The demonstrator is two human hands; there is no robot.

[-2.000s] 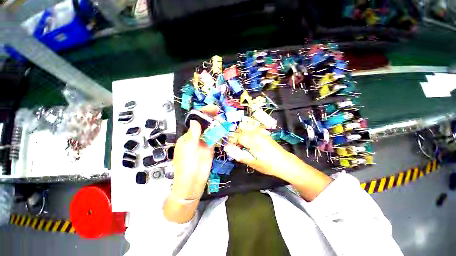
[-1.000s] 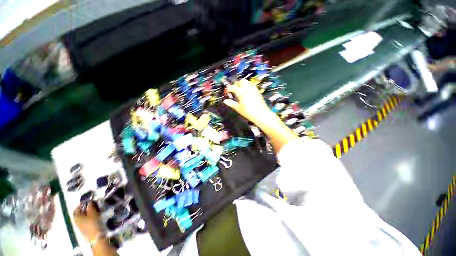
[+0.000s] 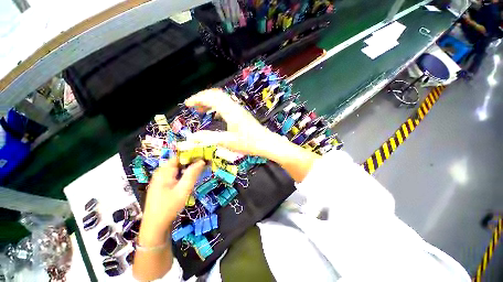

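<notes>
My left hand [image 3: 170, 197] is raised over the clip heap, with fingers and thumb around yellow binder clips [image 3: 194, 154]; any unit between them is hidden. My right hand [image 3: 238, 125] is just above and right, its upper fingers spread and its lower edge against the yellow clips; its grip is unclear. Loose coloured clips [image 3: 205, 223] lie heaped in the black tray [image 3: 265, 193]. Clamped units [image 3: 298, 124] stand in tight rows at the tray's right. Freed dark watch-like units [image 3: 108, 246] lie on the white sheet [image 3: 83, 184] at left.
Black trays [image 3: 138, 60] stand behind the work, and another tray's coloured clips [image 3: 281, 14] show at the back. Plastic bags [image 3: 41, 248] lie far left, a blue bin [image 3: 14, 143] upper left. White papers [image 3: 383, 39] lie on the green bench. A person [image 3: 485, 27] is far right.
My left hand has moved from the white sheet to the clip heap. My right hand has come back left from the clamped rows. Yellow clips are now between the hands. The view has shifted.
</notes>
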